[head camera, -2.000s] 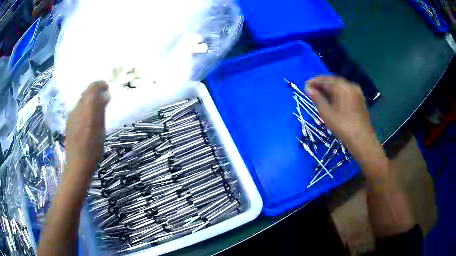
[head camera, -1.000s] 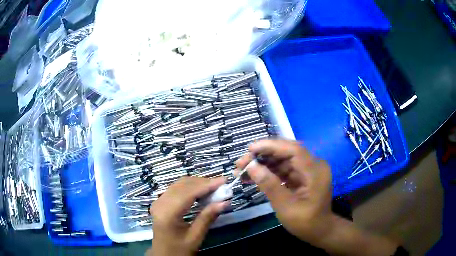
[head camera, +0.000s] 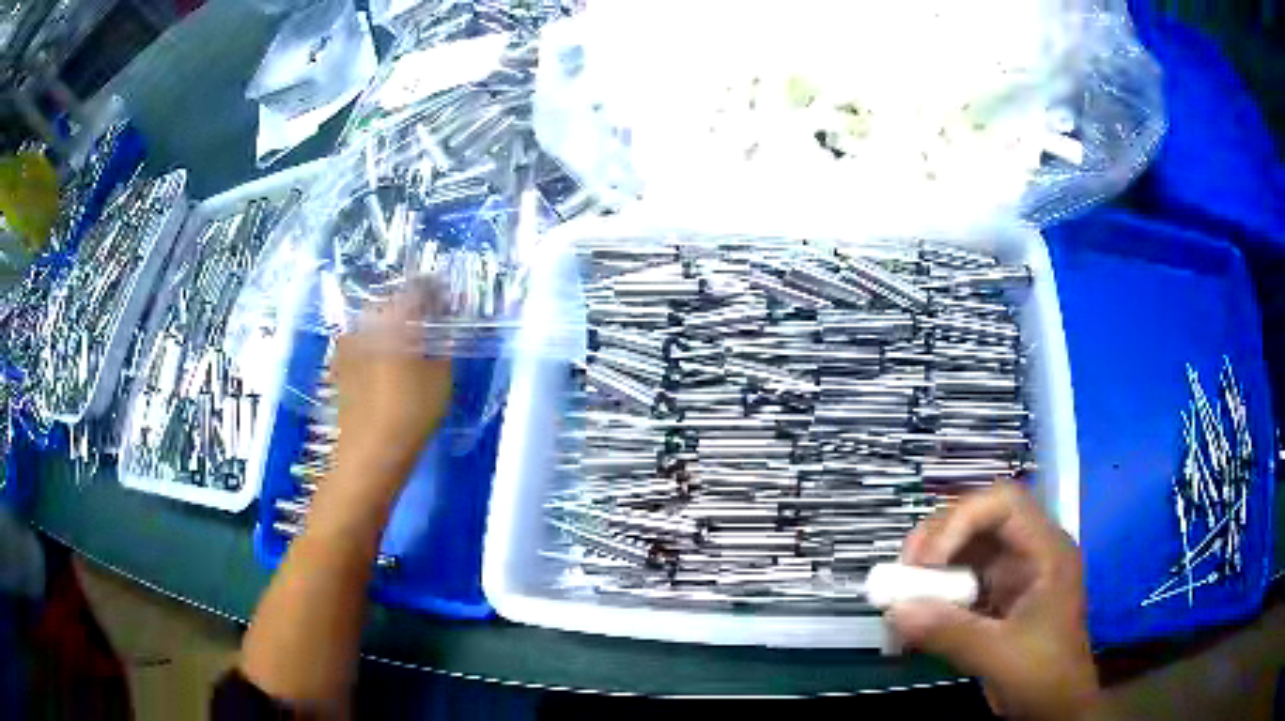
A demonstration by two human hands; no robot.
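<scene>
My right hand [head camera: 1008, 599] holds a white plastic sleeve [head camera: 920, 585] between thumb and fingers, over the front right part of the white tray. The white tray [head camera: 1064, 423] is full of silver assembled units [head camera: 860, 395] lying in rows. My left hand [head camera: 388, 366] is over the left blue tray [head camera: 437, 542], at the clear bag of tubes [head camera: 451, 183]. Its fingertips are blurred, so I cannot tell whether they hold anything. Short metal tubes [head camera: 303, 465] lie along the left side of that tray, partly hidden by my left forearm.
The right blue tray [head camera: 1127, 324] holds loose thin rods [head camera: 1215, 479]. A large whitish bag [head camera: 705, 127] with cream pieces lies behind the white tray. Smaller white trays [head camera: 233, 493] of silver parts stand at the far left. The green bench [head camera: 423, 651] has a curved front edge.
The view has turned left. My hands were together over the white tray with the white sleeve and a thin rod; now they are apart, my left at the bag. The sleeve is now in my right hand.
</scene>
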